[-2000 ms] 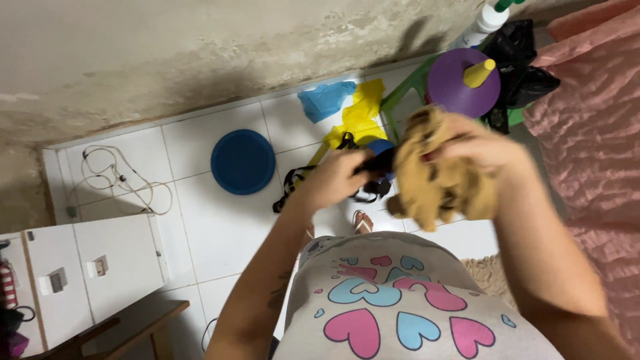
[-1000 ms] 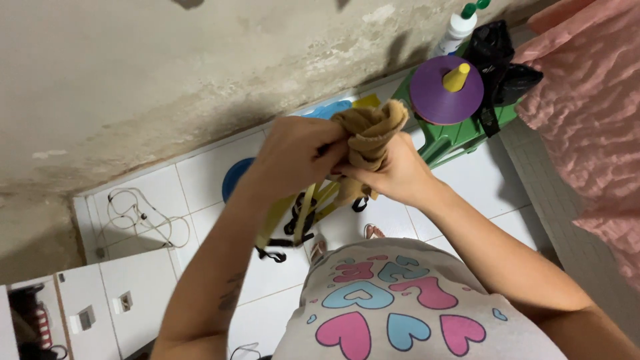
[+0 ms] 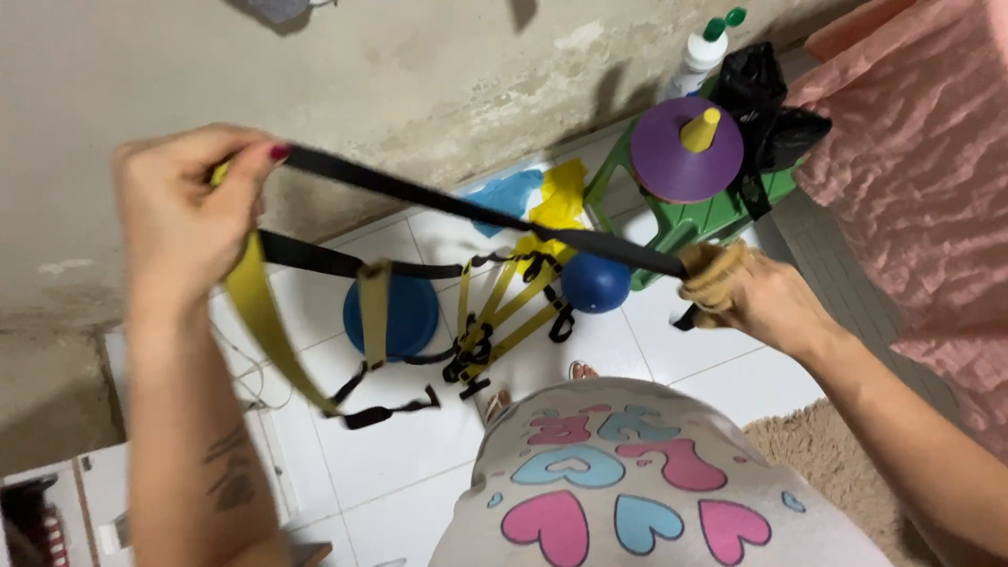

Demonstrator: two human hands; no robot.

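My left hand [image 3: 193,209], raised at the left, pinches a black strap [image 3: 409,191] between thumb and fingers. The strap stretches across to a bunched tan cloth [image 3: 713,276], which my right hand [image 3: 776,303] grips at the right. Yellow webbing [image 3: 264,323] hangs below my left hand, joined to black straps and a buckle-like black piece [image 3: 368,416]. More yellow and black straps [image 3: 504,323] form a tangle above the floor, and whether they touch it I cannot tell.
A round blue object [image 3: 409,323], a blue ball [image 3: 596,282] and blue and yellow sheets [image 3: 561,197] lie beyond the straps. A green plastic stool [image 3: 701,216] holds a purple disc [image 3: 669,157] with a yellow cone, and black bags [image 3: 752,83]. Pink fabric [image 3: 906,118] hangs right; white drawers stand lower left.
My hands have moved far apart from where they worked close together on the tan cloth. The black strap is now drawn out between them, and yellow webbing hangs under my left hand.
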